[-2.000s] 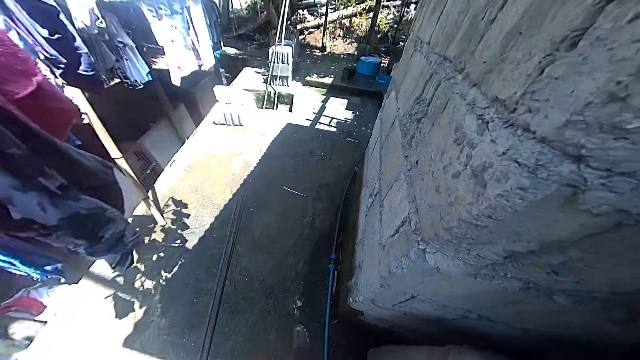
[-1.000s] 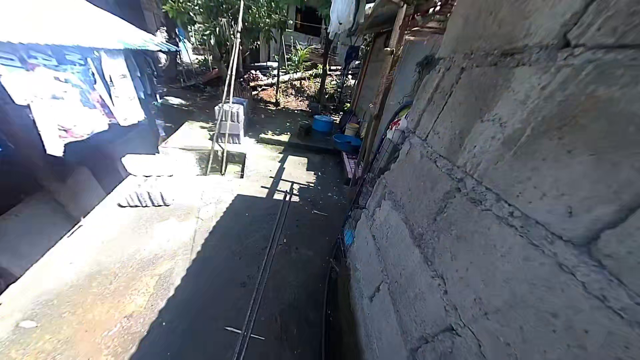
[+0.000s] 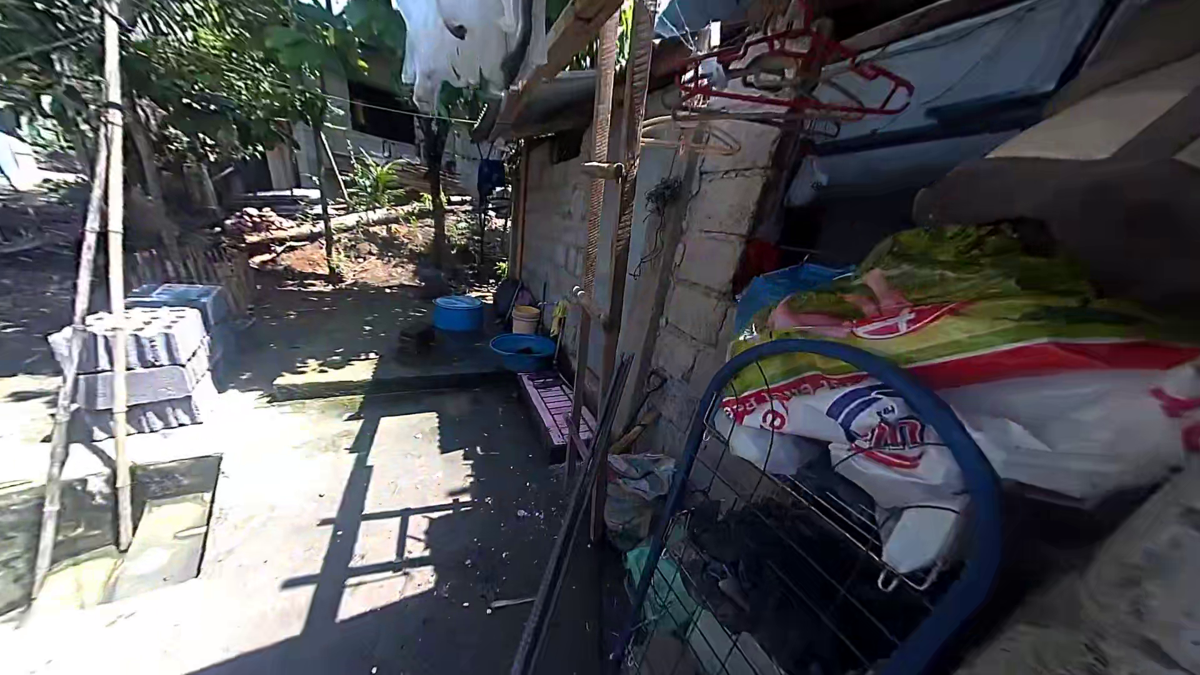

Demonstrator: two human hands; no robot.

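Note:
Neither of my hands shows in the head view, so what they hold cannot be told. Long thin dark bars [image 3: 572, 534] run from the bottom edge up toward the wooden posts; whatever supports their near end is out of view. Right of the bars, a wire rack with a blue rounded frame [image 3: 982, 506] stands close by. A printed plastic sack [image 3: 1059, 394] lies behind and over the rack's top. Red clothes hangers [image 3: 797, 80] hang above.
Two bamboo poles [image 3: 117, 281] rise beside a rectangular pit [image 3: 169, 525] at left, near stacked concrete blocks [image 3: 141, 366]. A wooden ladder [image 3: 600, 253] stands upright at centre. Beyond are a blue basin [image 3: 523, 352], a blue tub [image 3: 457, 314] and a purple slatted bench [image 3: 558, 408].
The view has moved forward along the block wall and risen, bringing in the rack, sack and hangers. The long bars now reach the ladder area.

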